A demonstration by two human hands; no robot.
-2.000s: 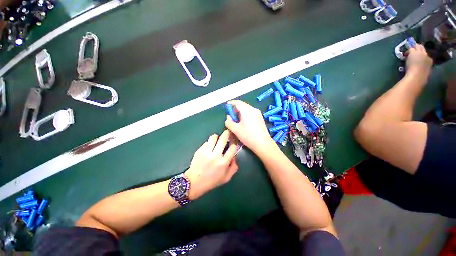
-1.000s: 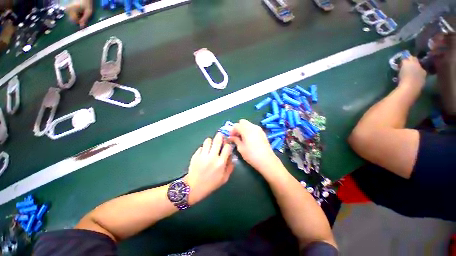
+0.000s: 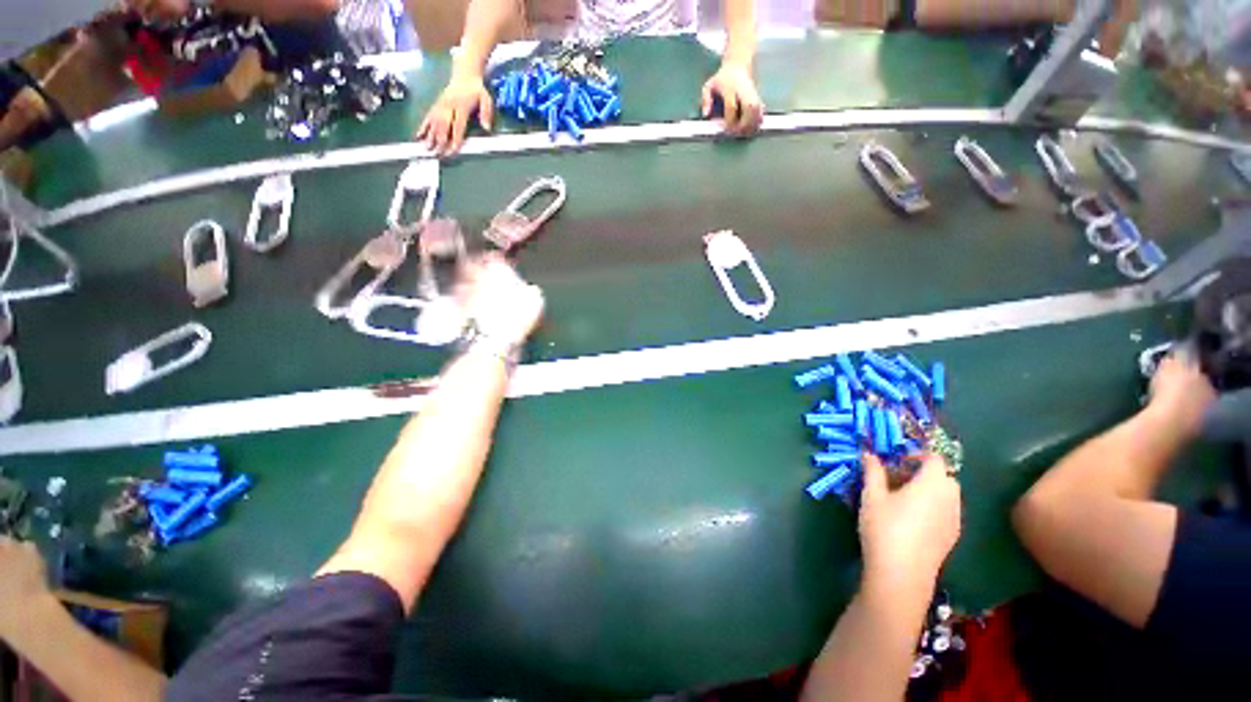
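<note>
My left hand (image 3: 502, 305) is stretched over the belt, blurred, at a group of pale loop-shaped housings; its fingers touch or cover the end of one housing (image 3: 442, 250), and a firm grip cannot be made out. My right hand (image 3: 911, 513) is at the near side of the pile of blue battery cells (image 3: 873, 412). Its thumb and fingertips are among the small green boards and wires (image 3: 944, 447); what they hold is partly hidden. A single empty housing (image 3: 741, 274) lies on the belt between my hands.
A pale metal rail (image 3: 659, 359) crosses between worktop and belt. Filled housings (image 3: 895, 178) lie on the belt at right. Another blue-cell pile (image 3: 187, 494) is at left. A person's arm (image 3: 1098, 507) is at right; two hands rest across the belt.
My hands have separated from working together on a housing with a blue cell. The left has reached forward onto the belt, the right to the pile. The view has tilted up.
</note>
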